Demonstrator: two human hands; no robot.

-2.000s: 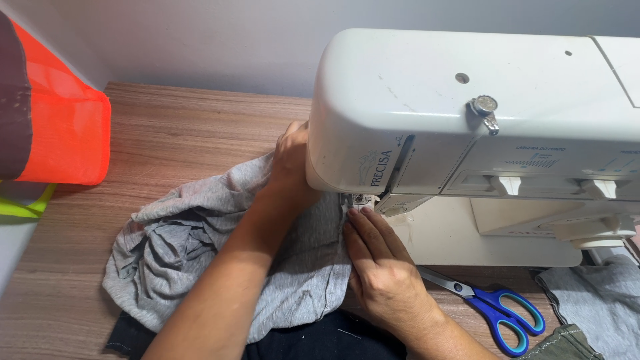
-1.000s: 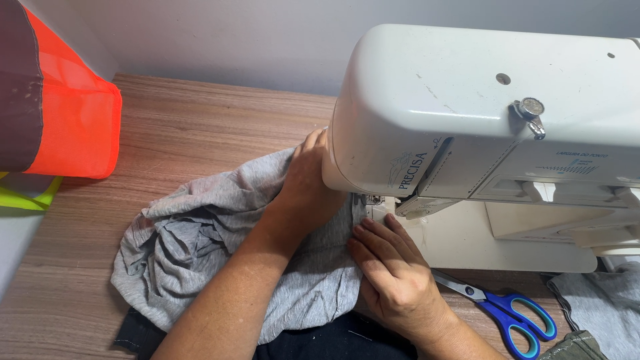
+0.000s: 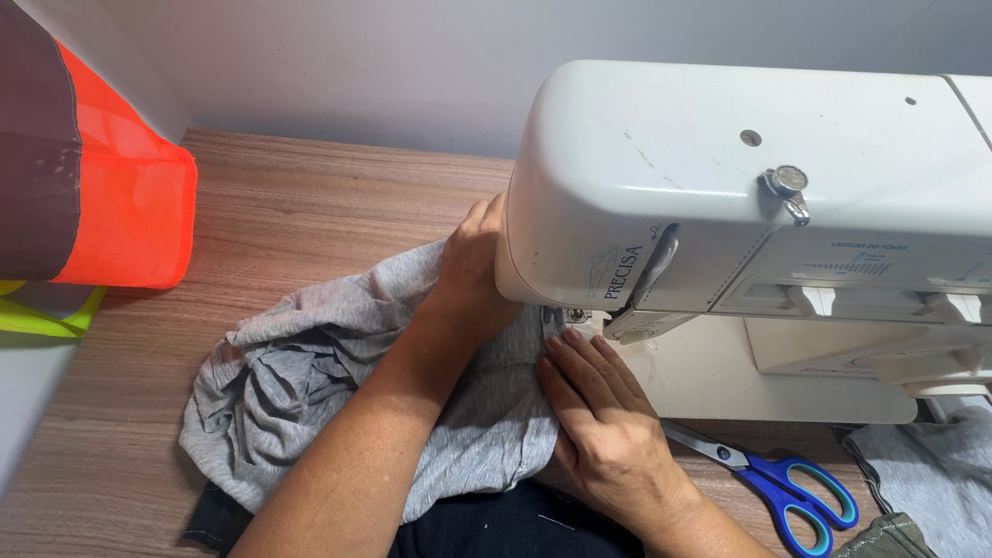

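A white sewing machine (image 3: 659, 155) takes up the right and middle of the head view. Bunched grey knit fabric (image 3: 310, 380) runs up to the machine's presser foot (image 3: 575, 315). My left hand (image 3: 477, 271) rests on the fabric behind and left of the needle area, its fingertips partly hidden by the machine head. Flat beside the presser foot, my right hand (image 3: 601, 403) has its fingertips on the fabric edge, with the thumb underneath or hidden. Whether either hand pinches the cloth cannot be made out.
Blue-handled scissors (image 3: 775, 473) lie right of my right forearm. Grey and olive cloth pieces (image 3: 930, 473) are at the lower right. Dark fabric (image 3: 511, 523) is at the bottom. An orange mesh item (image 3: 132, 201) hangs at the left over the wood-grain table (image 3: 310, 186).
Both hands stay at the grey fabric beside the presser foot, with no plain change in their hold. The view has shifted slightly.
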